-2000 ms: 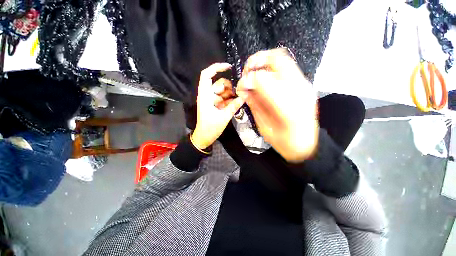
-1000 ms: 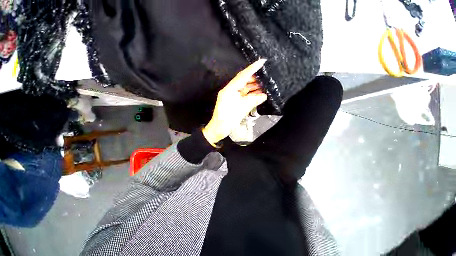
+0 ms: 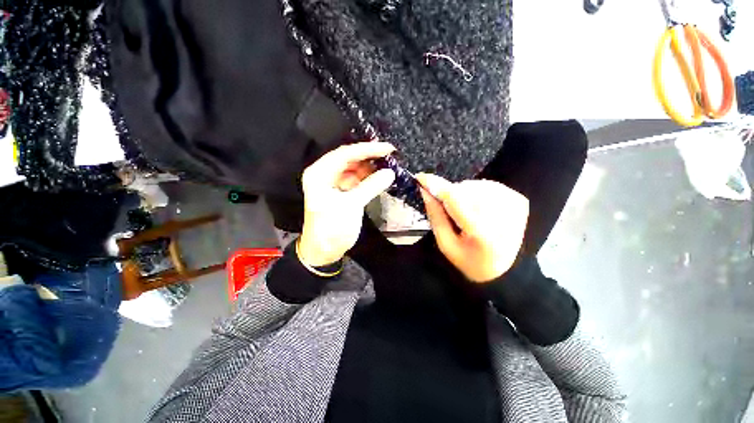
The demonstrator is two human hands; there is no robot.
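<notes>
A dark nubby bouclé jacket (image 3: 446, 107) lies over the table edge and the lap, with smooth black lining (image 3: 240, 91) to its left. Black-and-white flecked braid trim (image 3: 324, 73) runs along the edge between them. My left hand (image 3: 335, 198) pinches the trimmed edge between thumb and forefinger. My right hand (image 3: 475, 221) has thumb and forefinger closed together at the edge, just right of the left fingertips. A needle or thread between the right fingertips cannot be made out. A short pale pinkish basting thread (image 3: 449, 64) lies on the bouclé.
Orange-yellow-handled scissors (image 3: 693, 78) lie on the white table (image 3: 579, 83) at right. Loose flecked trim (image 3: 45, 99) hangs at left. A red basket (image 3: 248, 268) and wooden stool (image 3: 178, 248) stand on the grey floor. Another person's blue-clothed legs (image 3: 58, 322) show at left.
My right hand, out of the picture one second ago, is back at the jacket edge. My left hand has shifted left in the view and still holds the edge.
</notes>
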